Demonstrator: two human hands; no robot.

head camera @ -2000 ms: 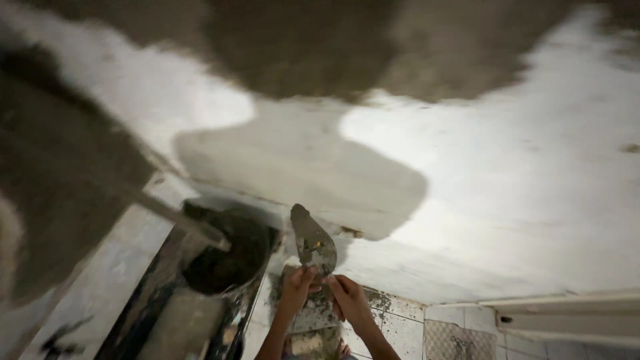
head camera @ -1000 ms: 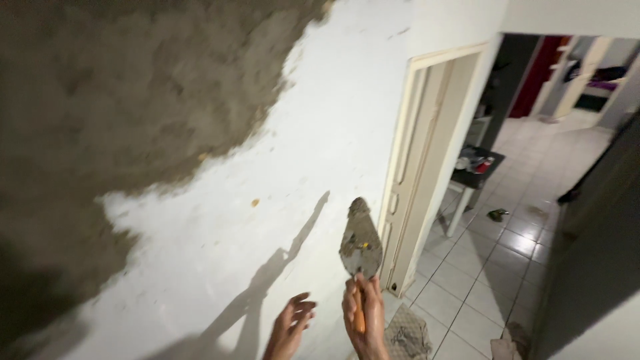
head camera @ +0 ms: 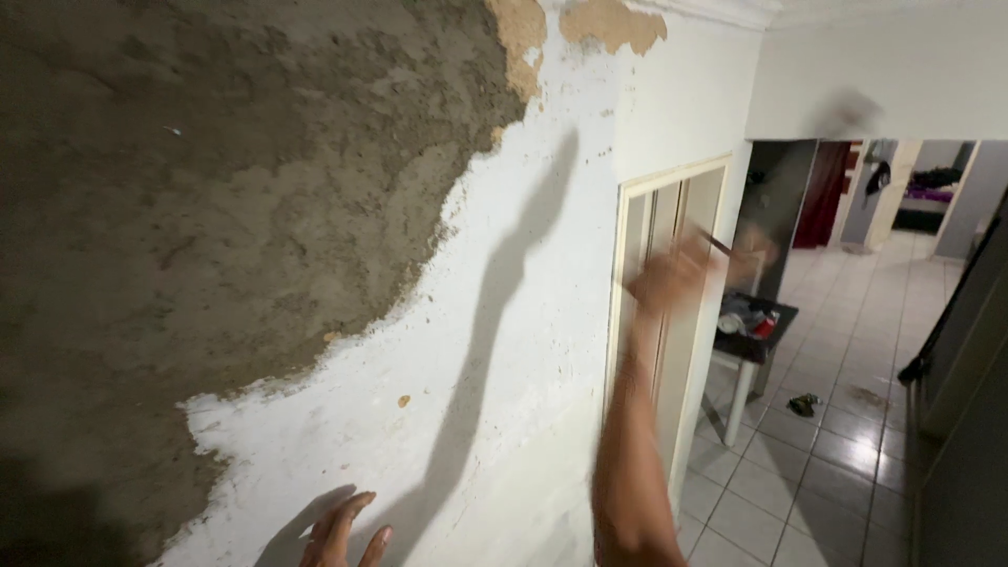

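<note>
My right hand [head camera: 677,276] is raised in front of the door frame, strongly blurred, and closed around a trowel [head camera: 715,241], of which a thin dark part shows. A blurred grey-brown shape [head camera: 846,113] hangs above and to the right of it; whether this is the blade or mortar, I cannot tell. Low in the view, my left hand [head camera: 342,531] has its fingers apart beside the white wall [head camera: 520,394] and holds nothing. Rough grey-brown mortar [head camera: 299,181] covers the upper left of the wall, with a ragged edge against the white paint.
Tan bare patches [head camera: 614,24] show near the ceiling. A cream door frame [head camera: 618,283] stands right of the wall. Beyond it are a dark-topped table [head camera: 776,323] with items on it, a small dark object [head camera: 803,405] on the tiled floor, and a red curtain [head camera: 823,197].
My right hand has risen with the trowel, which carried mortar in front of the wall a second ago. Two seconds ago both hands were at the trowel. The view has swung right and up.
</note>
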